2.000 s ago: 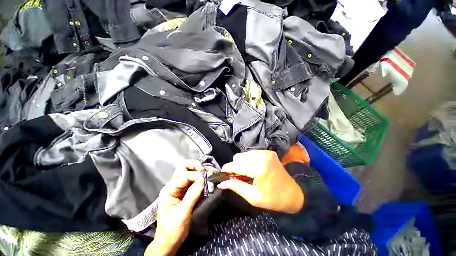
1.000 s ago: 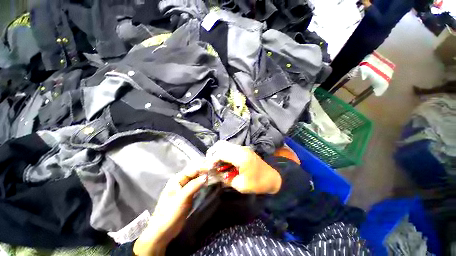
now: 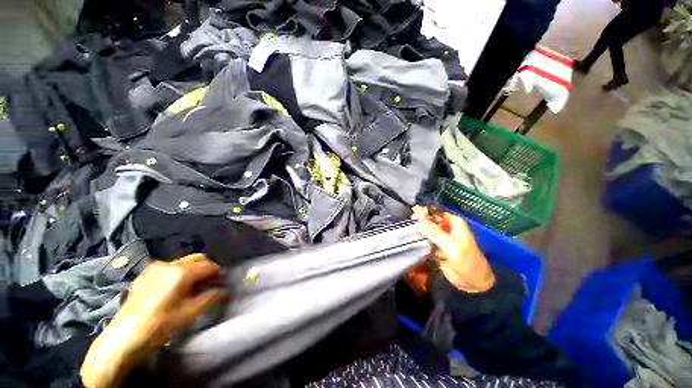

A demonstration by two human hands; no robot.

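A grey denim garment [image 3: 319, 284] is stretched across in front of me, blurred, with a striped stitched edge along its top. My right hand [image 3: 455, 250] holds its right end by that edge. Something small and red shows inside the right fist, consistent with snips. My left hand [image 3: 163, 307] is at the garment's left end, blurred with curled fingers; whether it grips the cloth is unclear. Black fabric [image 3: 201, 242] lies behind the left hand.
A heap of dark grey denim garments [image 3: 205, 144] with brassy buttons covers the table. At the right are a green crate [image 3: 531, 163], blue crates [image 3: 523, 254] holding cloth, and a stool with a red-striped cloth [image 3: 548, 70]. People's dark-clothed legs [image 3: 622, 38] show at the top right.
My hands, earlier close together at a small piece, are now wide apart, the right moved right and the left moved left. The grey cloth is now stretched between them. The view has shifted.
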